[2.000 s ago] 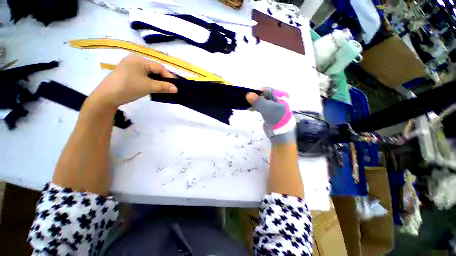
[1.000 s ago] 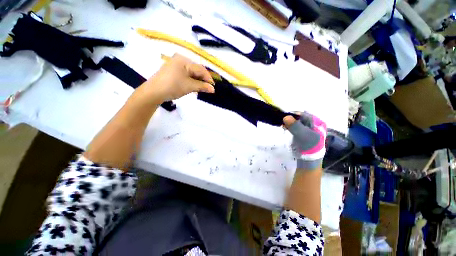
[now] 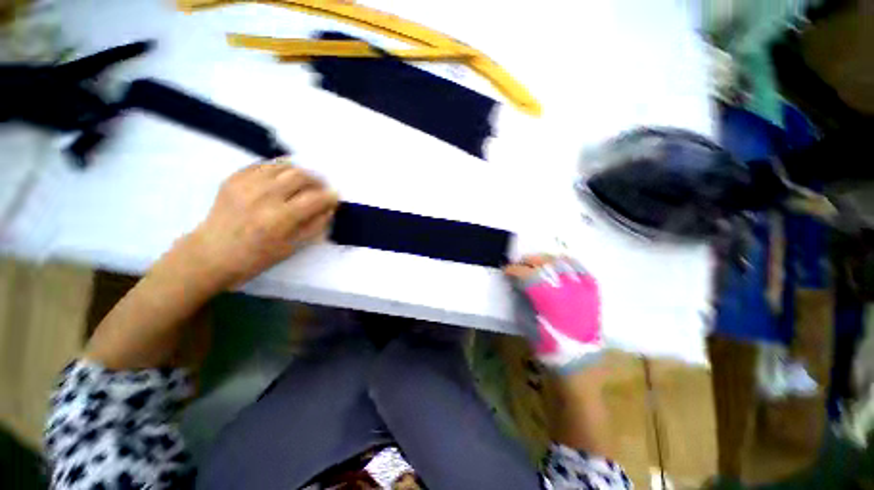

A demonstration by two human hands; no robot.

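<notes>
A black fabric strip lies flat on the white table near its front edge. My left hand, bare, has its fingertips on the strip's left end. My right hand, in a pink, white and grey half-finger glove, has its fingertips at the strip's right end. A wider black piece lies behind the strip, partly under a straight yellow template.
A dark iron rests at the right of the white table. A long curved yellow template lies at the back. A narrow black strip and a black fabric heap lie at the left.
The black piece has gone from being held up between both hands to lying flat near the front edge. The wider black piece and the iron now show clearly. The view has shifted.
</notes>
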